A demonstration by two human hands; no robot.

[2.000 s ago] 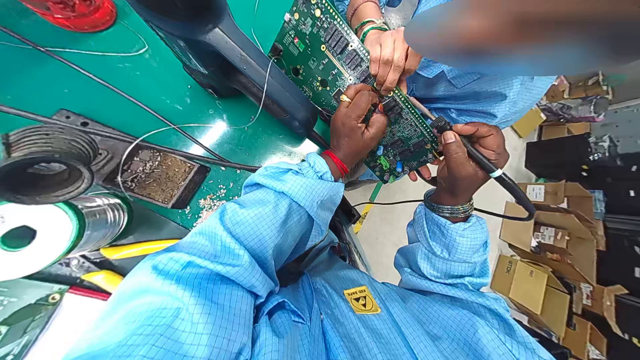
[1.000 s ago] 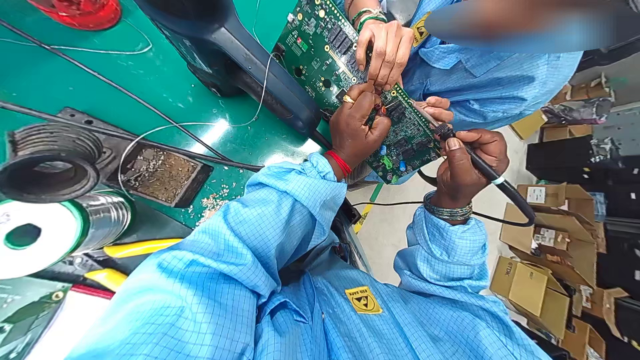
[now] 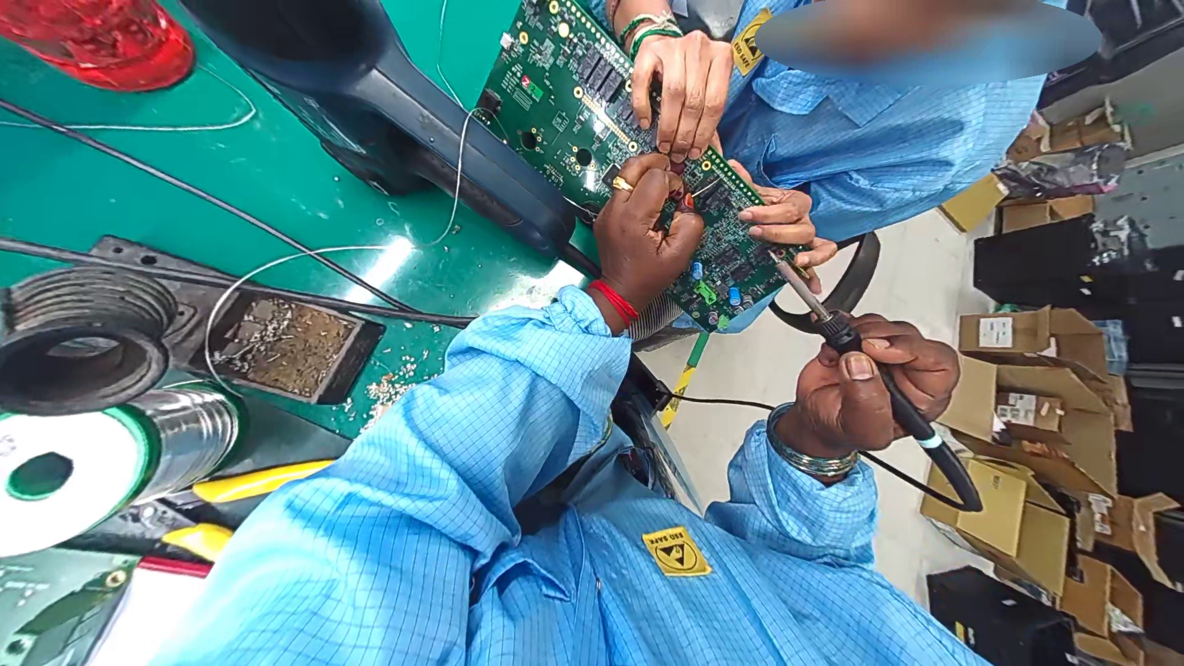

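Note:
A green circuit board [image 3: 555,111] is held up at a slant at upper middle. My left hand [image 3: 647,217] is closed over it, pinching a thin solder wire [image 3: 708,185] whose end shows past the fingertips; part of the grip is hidden. My right hand [image 3: 874,384] grips a soldering iron [image 3: 805,291] by its handle, its tip near the board's lower right edge. Whether the tip touches cannot be told. A co-worker's hand [image 3: 684,88] reaches onto the board beside my left hand, and their other hand [image 3: 782,222] holds its right edge.
On the green bench [image 3: 370,203] lie a dark-handled tool [image 3: 462,139], a solder reel [image 3: 111,453], a coiled iron stand [image 3: 92,324] with a debris-filled tray [image 3: 287,347], yellow-handled pliers [image 3: 268,481] and a red container [image 3: 111,42]. Cardboard boxes [image 3: 1008,499] stand on the floor at right.
My right hand and the soldering iron have moved down in the view, toward my body, and more of the iron's shaft shows. My left hand stays over the board.

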